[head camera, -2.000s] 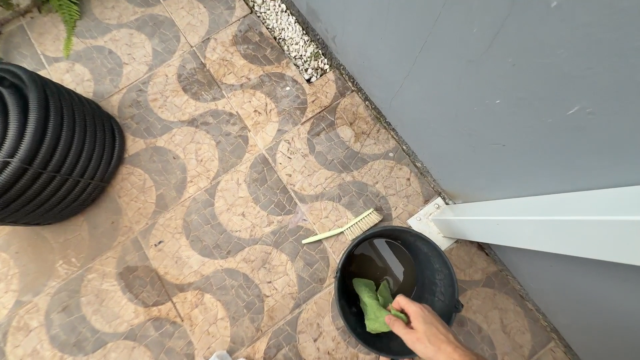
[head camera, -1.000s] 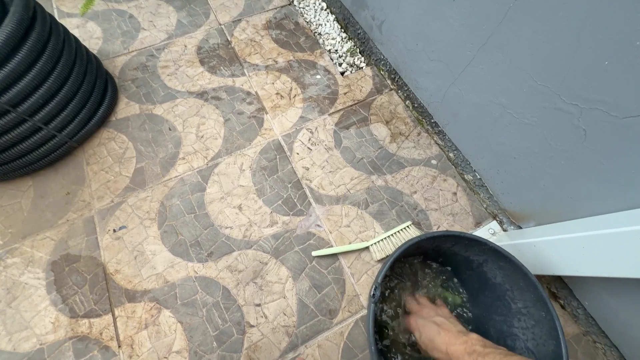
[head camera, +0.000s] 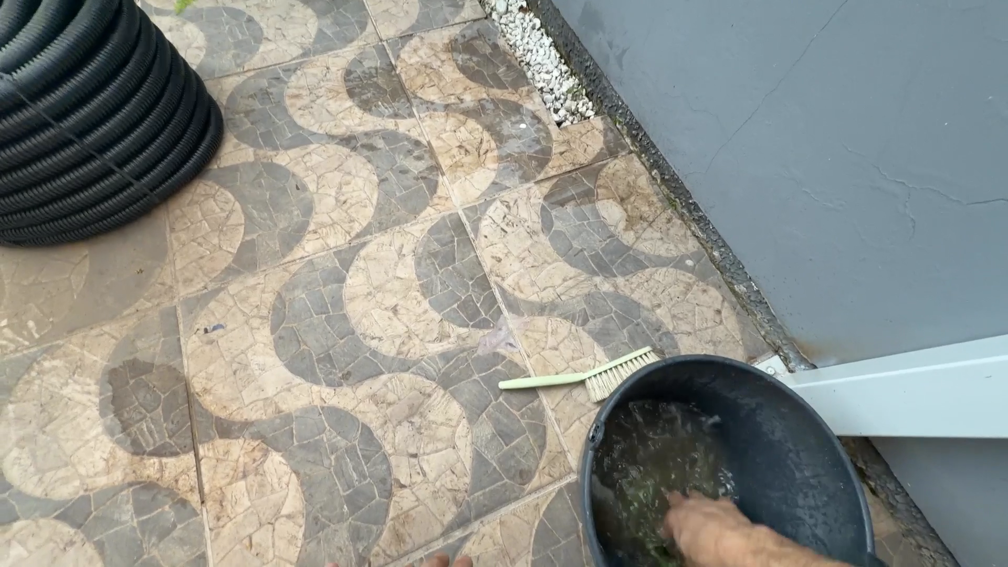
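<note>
My right hand reaches into a black plastic bucket, its fingers under murky, stirred water. Something greenish shows faintly below the surface beside the fingers; whether they grip it cannot be seen. Only the fingertips of my left hand show at the bottom edge, over the tiles. A pale green scrub brush with cream bristles lies on the floor against the bucket's far left side.
A coil of black corrugated pipe stands at the upper left on the patterned tile floor. White pebbles fill a strip along the grey wall. A white metal beam meets the floor behind the bucket.
The green cloth, seen above the water in my right hand two seconds ago, is no longer plainly visible. That hand has gone down into the water, now churned. Fingertips of my left hand have appeared.
</note>
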